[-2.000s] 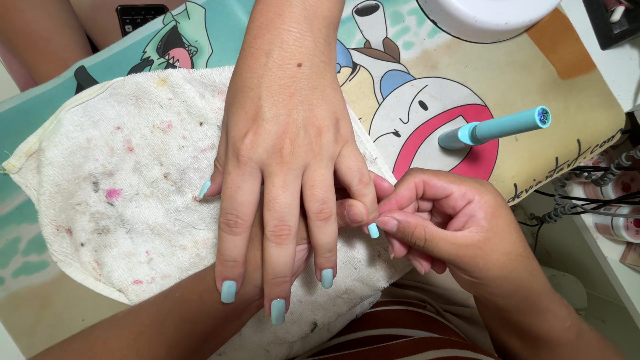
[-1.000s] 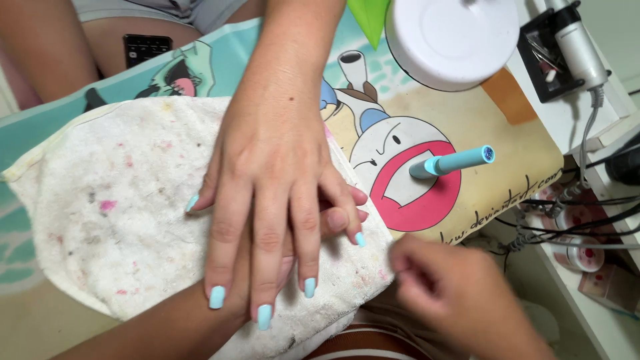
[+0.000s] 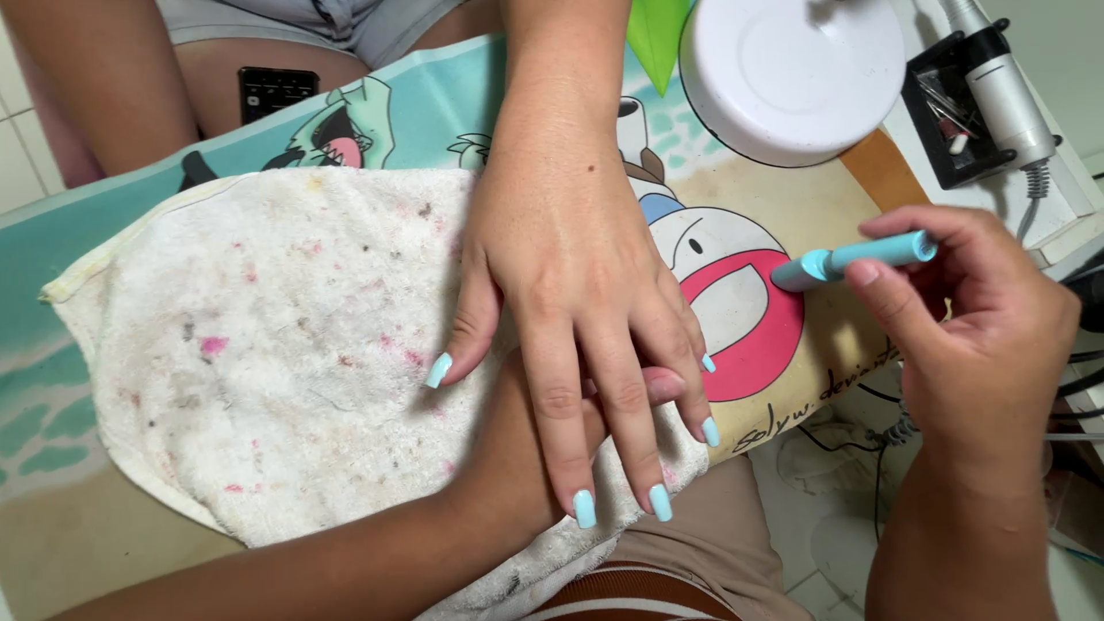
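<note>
Another person's hand (image 3: pixel 578 259), its nails painted light blue, reaches down from the top and lies palm down over my left hand (image 3: pixel 526 431). Mostly hidden beneath it, my left hand supports it, with one of my fingertips showing near its little-finger side. My right hand (image 3: pixel 975 302) has its thumb and fingers around the upper part of a light blue nail polish bottle (image 3: pixel 811 269), which stands on the printed mat (image 3: pixel 837 198) to the right. A stained white towel (image 3: pixel 302 345) lies under the hands.
A round white device (image 3: pixel 793 78) stands at the back right. Beside it, a black tray (image 3: pixel 949 129) holds small tools and a silver nail drill handpiece (image 3: pixel 1005 95) rests on it. Cables (image 3: pixel 1078 379) hang at the right edge. A phone (image 3: pixel 276 90) lies on the other person's thigh.
My right hand has left the other person's fingertips, moved right and taken hold of the nail polish bottle. My left hand stays beneath the other person's hand.
</note>
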